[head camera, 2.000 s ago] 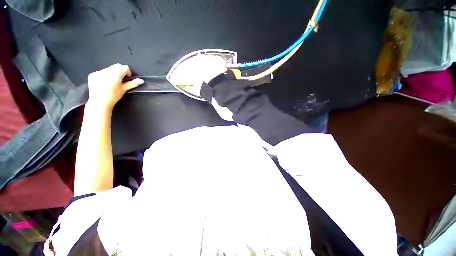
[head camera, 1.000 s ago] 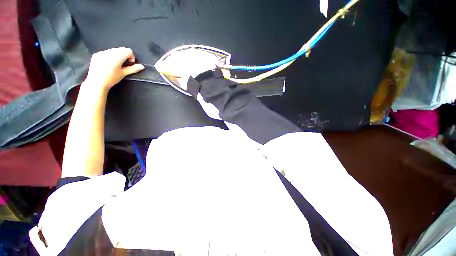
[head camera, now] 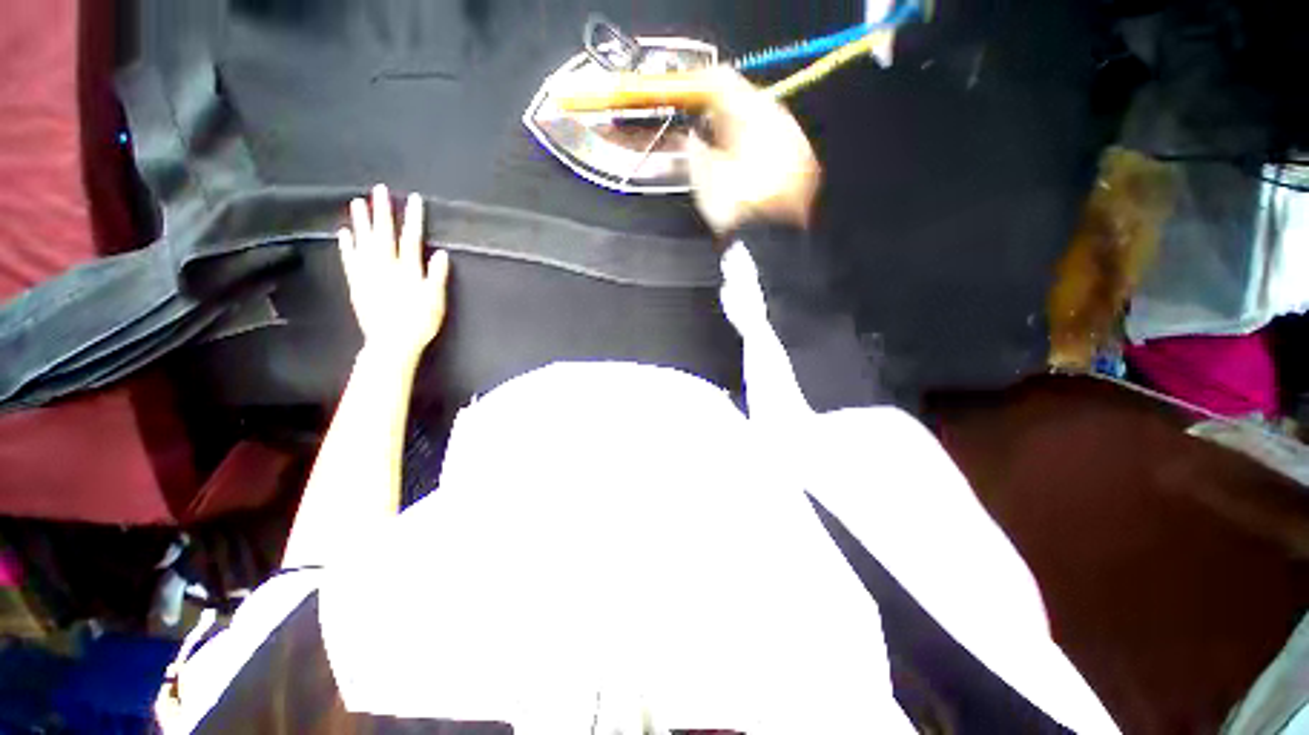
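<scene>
A long dark waistband strip (head camera: 574, 247) lies across the black table, with a pale line along its lower edge. My left hand (head camera: 393, 282) lies flat on the strip with its fingers spread. My right hand (head camera: 758, 155) is around the orange-brown handle of the steam iron (head camera: 632, 155). The iron is just above the strip in view, its tip pointing left. Whether it touches the table is unclear. A bundle of dark strips (head camera: 86, 319) lies at the left and joins the strip's left part.
A blue and a yellowish line (head camera: 847, 46) run from the iron to the upper right. A stained yellow-brown patch (head camera: 1098, 259) is at the table's right edge. Red cloth (head camera: 86, 467) lies at the left, a brown surface (head camera: 1148, 488) at the lower right.
The iron and my right hand have moved up and right, off the strip. My left hand has moved right and opened from its pinch on the strip onto its surface.
</scene>
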